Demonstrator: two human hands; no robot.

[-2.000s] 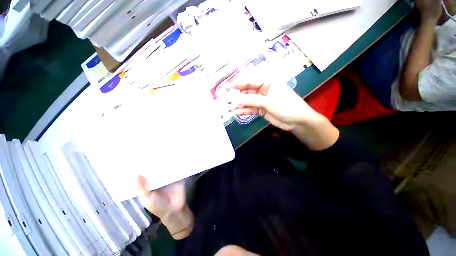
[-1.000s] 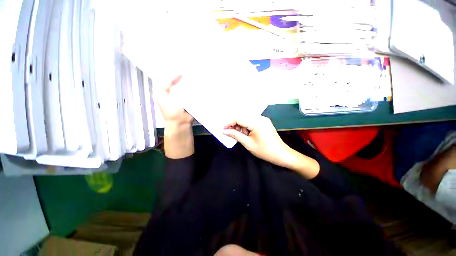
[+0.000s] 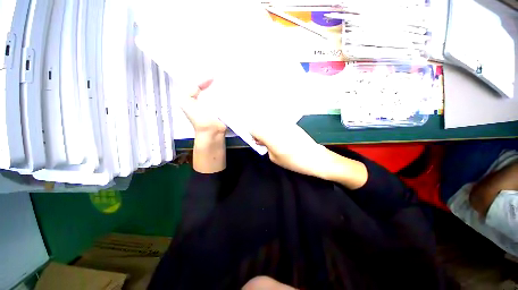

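Note:
A white flat housing (image 3: 244, 68), glaring blank, is held tilted over the bench edge, one corner towards me. My left hand (image 3: 202, 113) grips its left edge, thumb on top. My right hand (image 3: 284, 141) is at the near corner, fingers curled against it; glare hides the fingertips, and I cannot see a small part in them. A clear parts box (image 3: 386, 96) full of tiny white pieces stands near the bench edge to the right.
Thick leaning row of white housings (image 3: 74, 90) at left. White sticks (image 3: 386, 31) lie behind the parts box on a coloured printed sheet (image 3: 324, 68). White housings (image 3: 483, 45) lie on a board at right. Red stool (image 3: 386, 161), a neighbour's arm (image 3: 494, 187), and cardboard (image 3: 125, 255) below.
Over two seconds my right hand has moved from above the bench, fingers pinched, to the housing's near corner. The housing has turned corner-first towards me. Since one second ago, both hands shifted slightly.

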